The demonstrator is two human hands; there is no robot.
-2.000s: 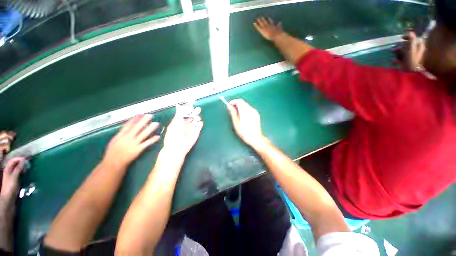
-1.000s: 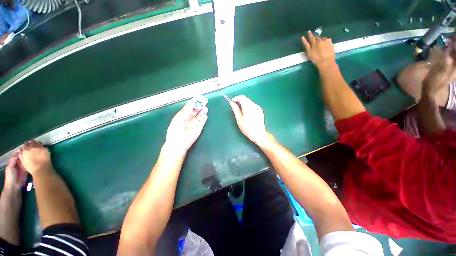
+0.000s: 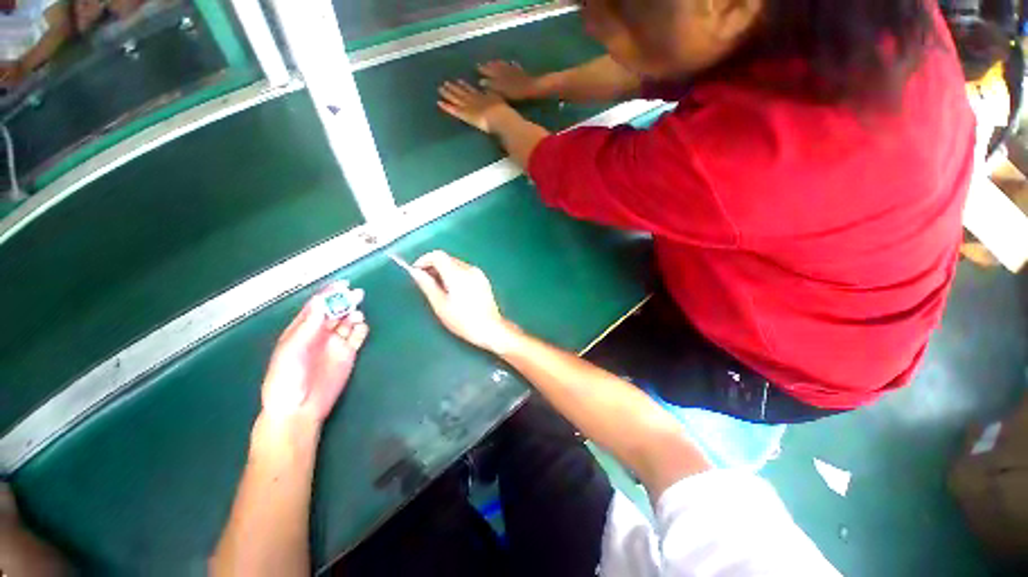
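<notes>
My left hand point(image 3: 311, 358) is palm up over the green bench point(image 3: 451, 372), left of centre. Its fingertips hold a small housing point(image 3: 337, 302), pale and silvery with a teal piece inside. My right hand point(image 3: 460, 295) is to the right of it, with a gap between the hands. It holds thin, pale tweezers point(image 3: 401, 264), their tip pointing up and left toward the metal rail. The tweezers do not touch the housing. Fine detail inside the housing is too small to tell.
A person in red point(image 3: 767, 225) leans over the dark green belt point(image 3: 169, 242) on the right, both hands reaching across it. A pale rail point(image 3: 226, 300) separates bench and belt. A white upright point(image 3: 338, 113) crosses the belt. A cardboard box point(image 3: 992, 485) is at the right edge.
The view has turned right. The neighbour in red has leaned further forward, both hands now over the belt. The left neighbour's hands have left the view. My hands keep the housing and tweezers.
</notes>
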